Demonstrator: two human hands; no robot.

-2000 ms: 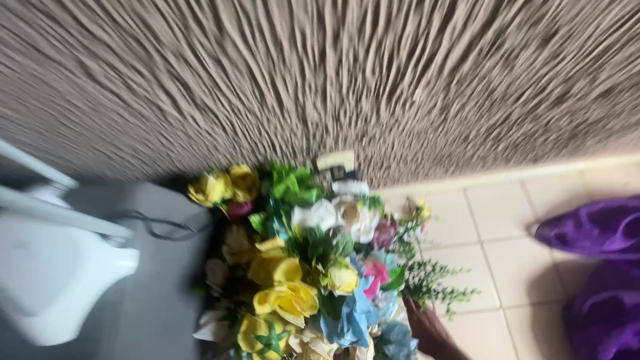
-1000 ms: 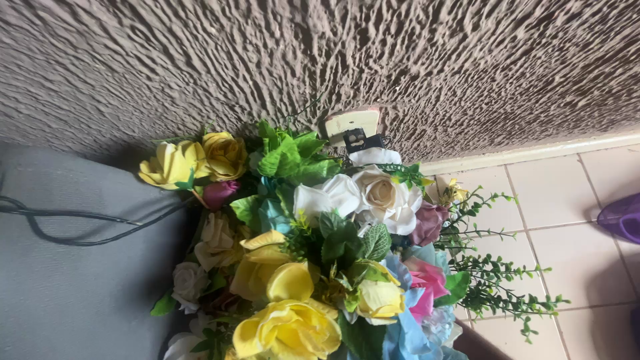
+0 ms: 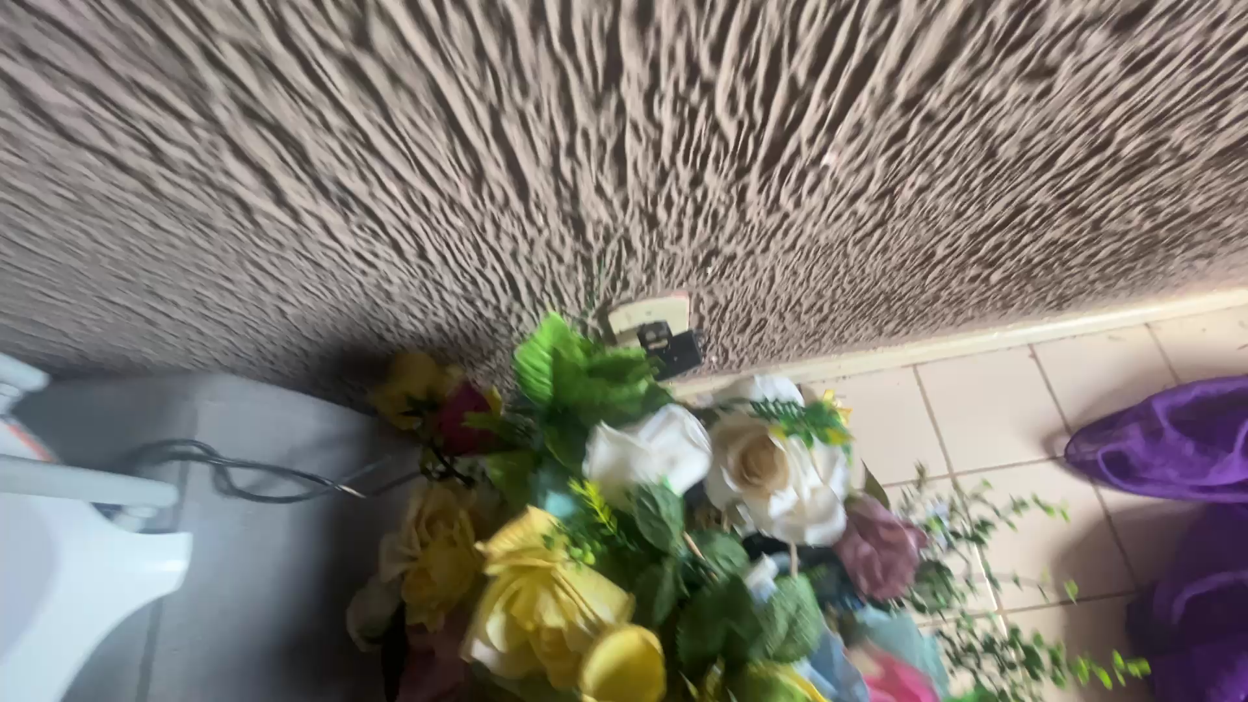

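Observation:
A large bunch of artificial flowers fills the lower middle of the head view, close to the wall. It has a yellow flower point(image 3: 551, 604), a white flower point(image 3: 648, 453), a cream rose point(image 3: 770, 468), a dusty mauve rose point(image 3: 880, 546) and green leaves point(image 3: 585, 370). Thin leafy sprigs point(image 3: 1024, 643) stick out on its right. Behind the flowers a wall socket point(image 3: 648, 317) holds a black plug point(image 3: 673, 349). Neither my left hand nor my right hand shows; the base of the bunch lies outside the view.
A rough textured wall point(image 3: 624, 175) spans the top. At left, a white plastic object point(image 3: 78, 595) and a black cable point(image 3: 263, 487) are on a grey surface point(image 3: 244, 419). Purple fabric point(image 3: 1170, 439) lies at right over the tiled floor point(image 3: 1004, 409).
A dark, blurred shape at the lower right of the flowers, seen in the earlier frames, is out of sight. The view has shifted, and the white plastic object and more purple fabric show again.

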